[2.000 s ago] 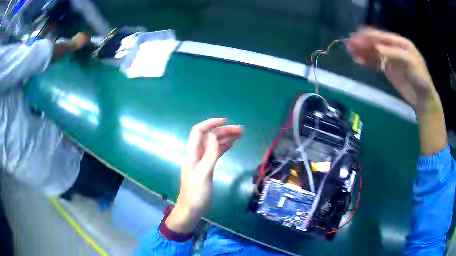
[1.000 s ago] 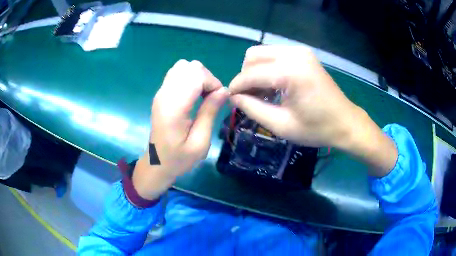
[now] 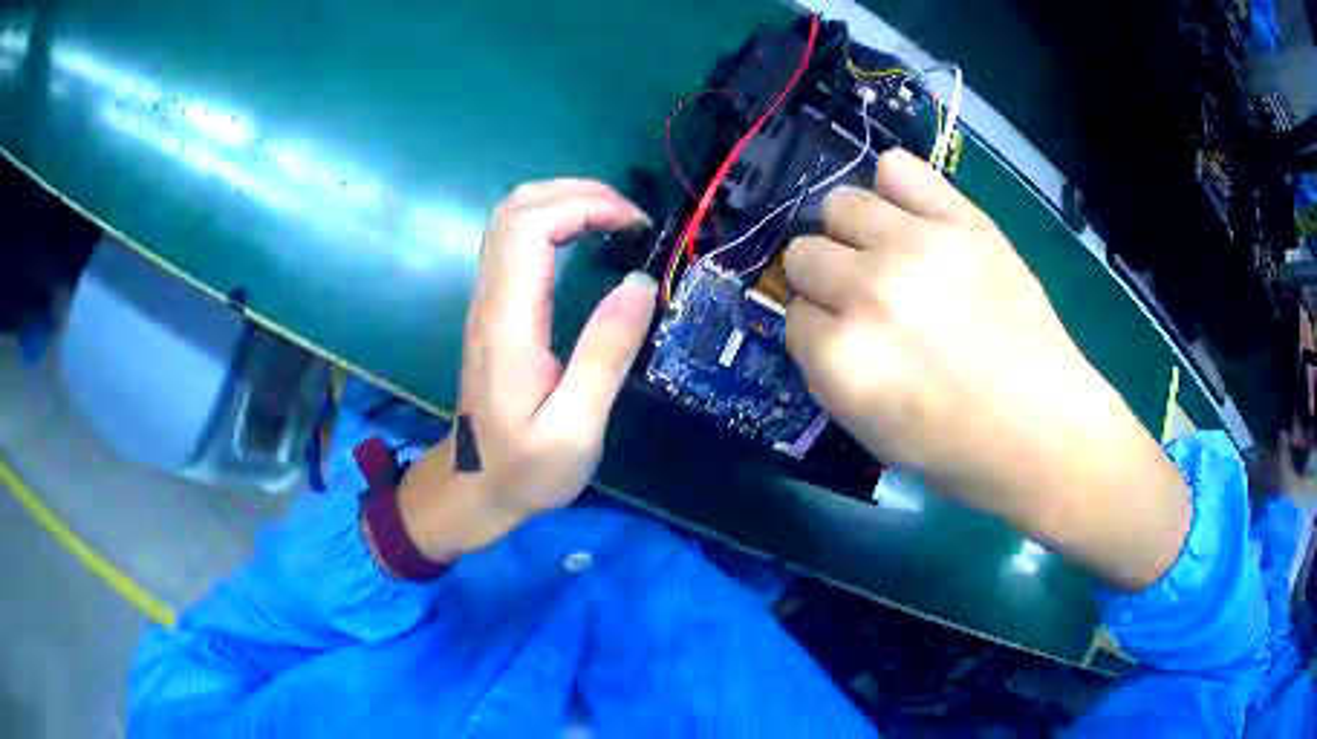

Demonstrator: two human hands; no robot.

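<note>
The open black projector unit (image 3: 751, 159) lies on the green mat in front of me, wires looping over it. Its blue-white main board (image 3: 722, 347) is at the end near me. Red wires (image 3: 747, 142) run along its left side, and a white lead (image 3: 831, 184) crosses the middle. My left hand (image 3: 542, 332) is at the unit's left edge, thumb and fingers apart, nothing seen in it. A black tape piece (image 3: 467, 443) is on its back near the wrist. My right hand (image 3: 924, 318) is over the unit's right side with fingers curled; its fingertips, and anything in them, are hidden.
The glossy green bench mat (image 3: 347, 188) extends to the left. A pale rail (image 3: 1069, 217) runs beyond the unit, with dark equipment past it. A pale bluish container (image 3: 152, 368) stands below the bench at the left. A yellow floor line (image 3: 87, 549) shows at lower left.
My hands have parted from their pinch above the unit. The left is now open at its left edge, the right lowered over its right side. The view has shifted, showing more of the unit.
</note>
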